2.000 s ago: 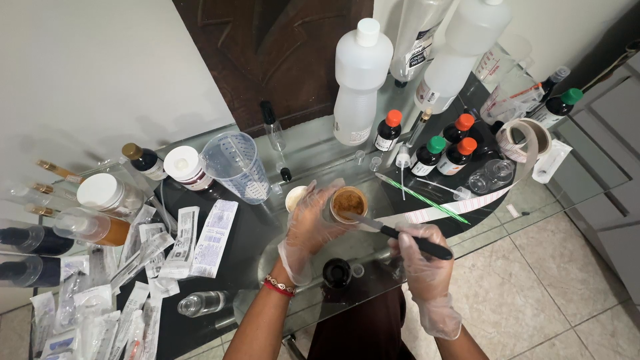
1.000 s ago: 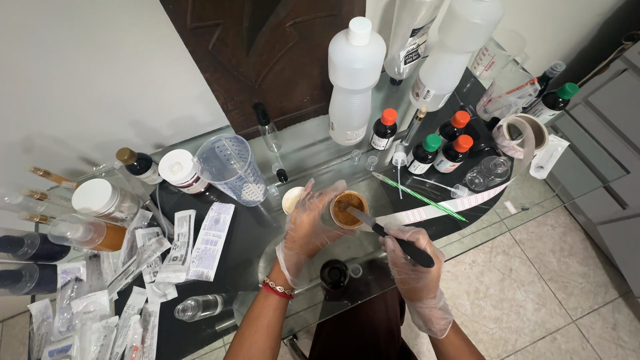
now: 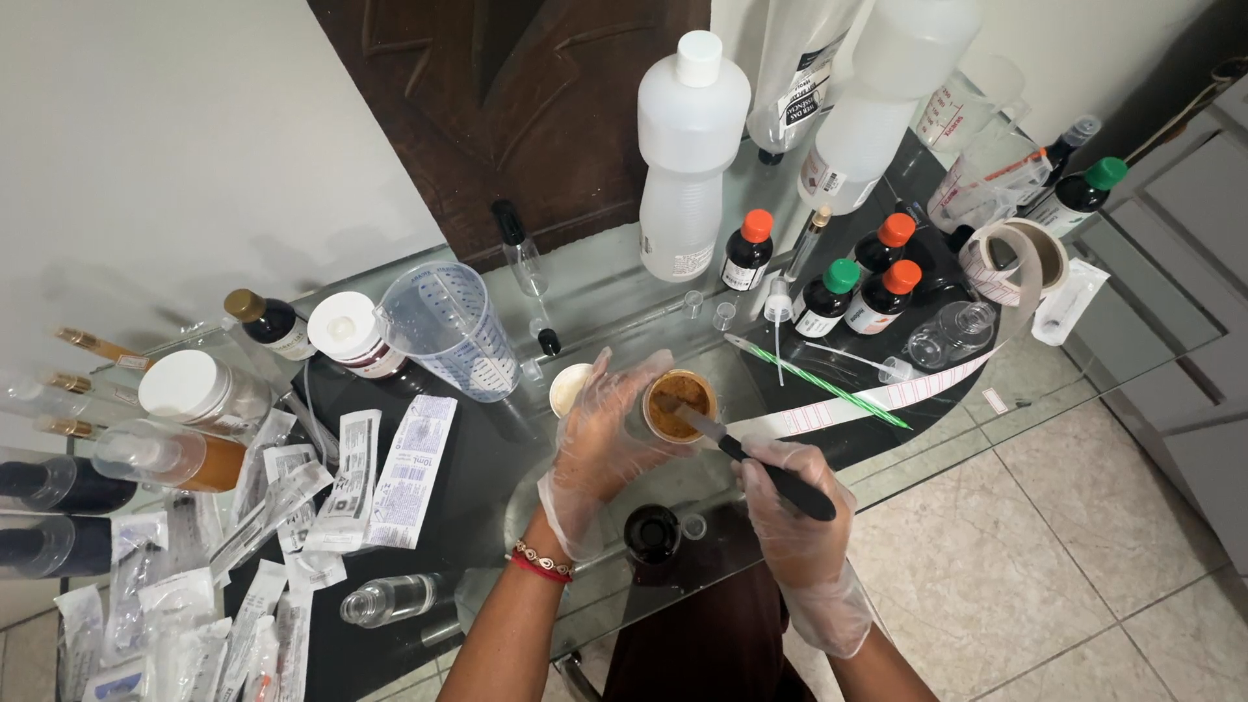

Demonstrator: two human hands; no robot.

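Clear plastic gloves cover both hands. My left hand grips a small open jar of brown paste or powder, tilted toward the camera. In my right hand is the black handle of a metal spatula, whose blade tip rests in the brown contents. A round white lid lies just left of my left hand. Below the jar, near the glass edge, stands a dark open bottle with a small clear cap beside it.
Syringe packets and a glass bottle lie at the left, near a clear measuring cup. Behind stands a large white bottle. Dark bottles with orange and green caps, a green striped stick and a label roll are at the right.
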